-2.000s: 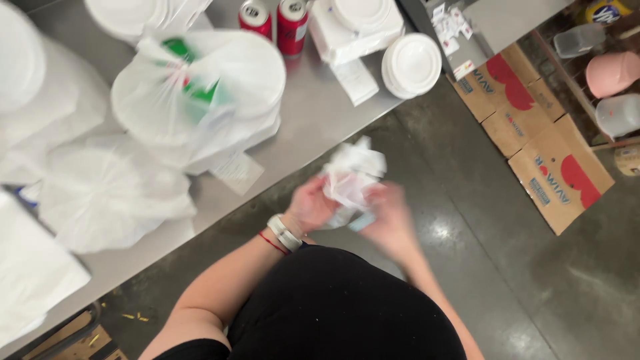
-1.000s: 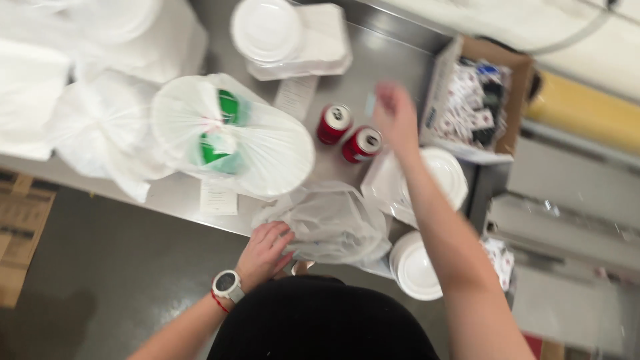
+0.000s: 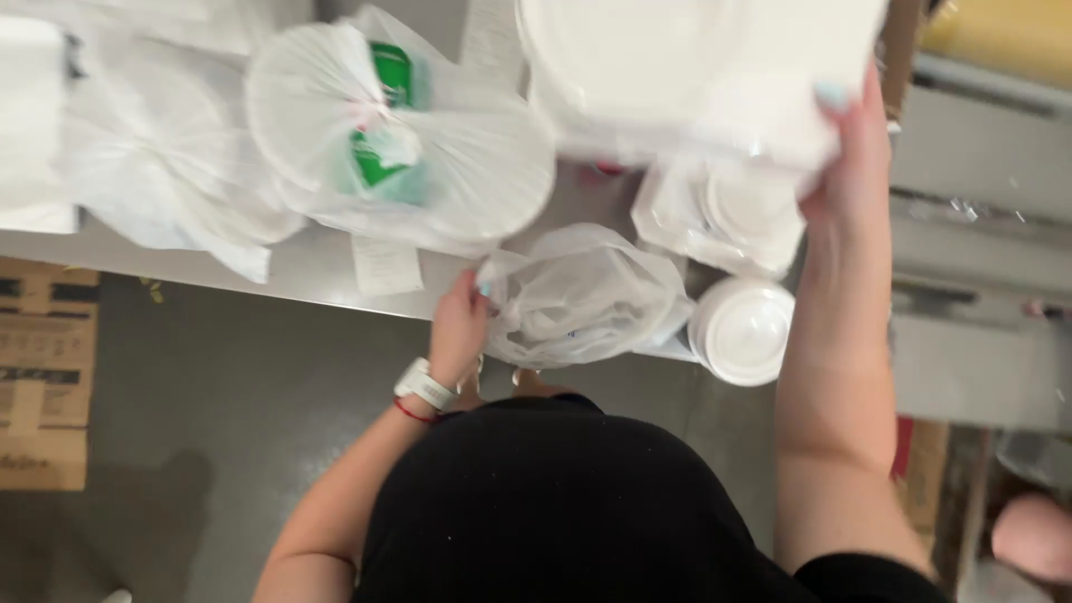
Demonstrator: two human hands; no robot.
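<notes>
My right hand [image 3: 846,155] grips the right edge of white takeout containers with a round lid [image 3: 695,75], raised over the table and blurred. At the table's front edge my left hand [image 3: 465,314] pinches the rim of an open white plastic bag [image 3: 586,293]. Left of that bag sits a knotted plastic bag [image 3: 477,159] with white containers and green items inside. Close to the open bag's right side are a bagged white container [image 3: 729,209] and a stack of round white lidded tubs [image 3: 745,331]. A bit of red shows beneath the raised containers; the rest there is hidden.
Another tied white bag [image 3: 167,142] stands at the left on the steel table [image 3: 310,276]. A paper slip [image 3: 387,264] lies near the front edge. Cardboard [image 3: 46,377] is at lower left, and metal shelving [image 3: 980,251] stands at right.
My right hand, over the table near the red cans a second ago, now holds the white containers, which stood at the back. The plastic bag, crumpled in both hands at first, is spread on the table.
</notes>
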